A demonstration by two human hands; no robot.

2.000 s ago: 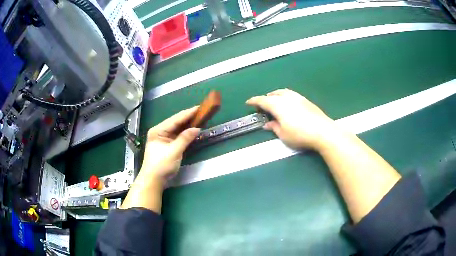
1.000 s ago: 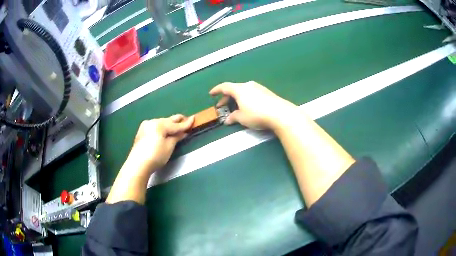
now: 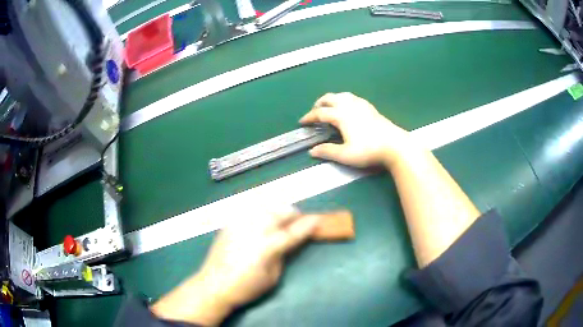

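A narrow grey metal carrier fixture (image 3: 262, 153) lies on the green bench surface, slanting up to the right. My right hand (image 3: 361, 131) grips its right end, with the fingers on the far side and the thumb on the near side. My left hand (image 3: 249, 258) is blurred and nearer to me, off the fixture. It holds a small flat orange-brown block (image 3: 335, 226) between thumb and fingers, over the near part of the bench.
At the left is a machine front frame (image 3: 112, 217) with a red button (image 3: 70, 244) and a black ribbed cable (image 3: 96, 70). A red bin (image 3: 150, 43) stands on the far side. Another grey bar (image 3: 406, 13) lies at the far side. A green label (image 3: 576, 91) is at the right.
My left hand has lifted the orange-brown block off the fixture and moved it towards me and to the right. The fixture now shows along its length. My right hand stays at its right end.
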